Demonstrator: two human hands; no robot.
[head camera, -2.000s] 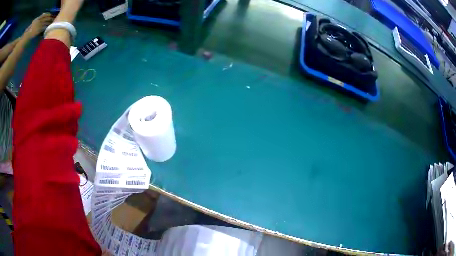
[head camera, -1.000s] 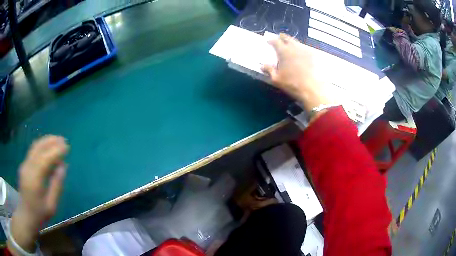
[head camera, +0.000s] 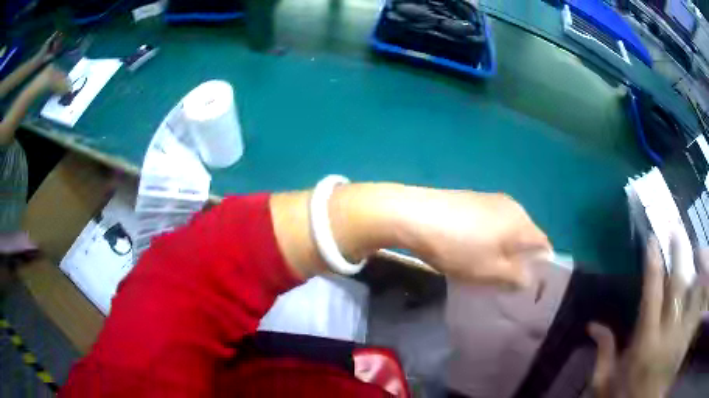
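Observation:
A flat folding carton (head camera: 497, 334), grey-white and black, is held over the bench's front edge at lower right; it is blurred. My left hand (head camera: 505, 241), with a white bangle on the wrist, reaches across and grips its upper edge. My right hand (head camera: 653, 326) is at the carton's right side, blurred, fingers spread; whether it grips the carton is unclear. The stack of flat cartons (head camera: 654, 204) stands on the bench at right, partly behind my right hand.
A white label roll (head camera: 216, 128) stands on the green bench (head camera: 326, 116), its label strip (head camera: 172, 175) hanging over the edge. A brown box (head camera: 58, 210) holds a printed carton at lower left. Another person's hands (head camera: 48, 78) are near a white carton. A blue tray (head camera: 435, 58) stands across the bench.
The view has swung back left from the stack. My left hand has moved across to the right and now grips a carton. A white carton now lies by the other person's hands.

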